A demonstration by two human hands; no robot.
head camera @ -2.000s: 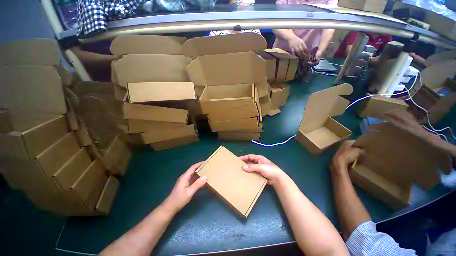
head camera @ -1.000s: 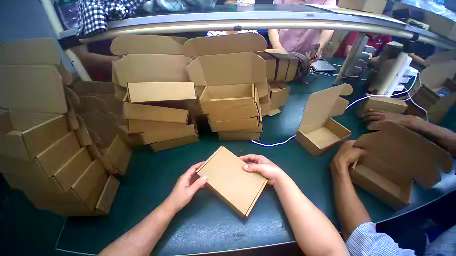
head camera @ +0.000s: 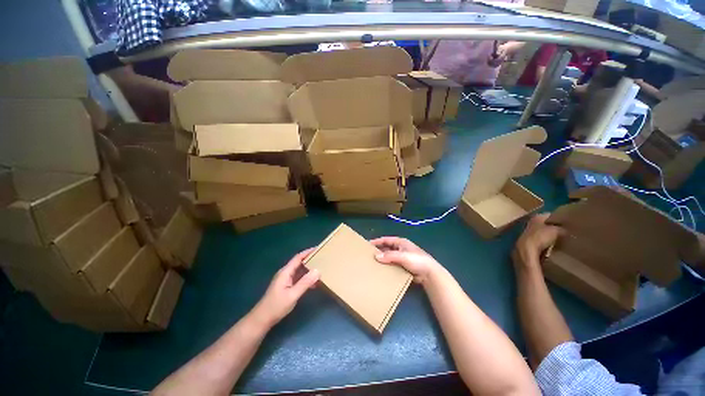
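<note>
A closed mailer box [head camera: 361, 278], flat and plain brown, is held at an angle over the front middle of the table. My left hand [head camera: 290, 290] grips its left corner, with the thumb on the top face. My right hand [head camera: 406, 261] grips its upper right side, with the thumb on top. The fingers under the box are hidden. No lid stands up from this box.
Stacked open boxes stand at the left [head camera: 93, 240] and at the back [head camera: 247, 174]. A single open box [head camera: 502, 209] stands right of centre by a white cable [head camera: 425, 221]. At right, a neighbour's hand [head camera: 533, 240] holds an open box [head camera: 591, 274]. A metal rail [head camera: 309, 37] crosses above.
My hands and the closed box have hardly moved. The neighbour's far hand has moved from the small box back to the open box's right side. The person opposite has shifted.
</note>
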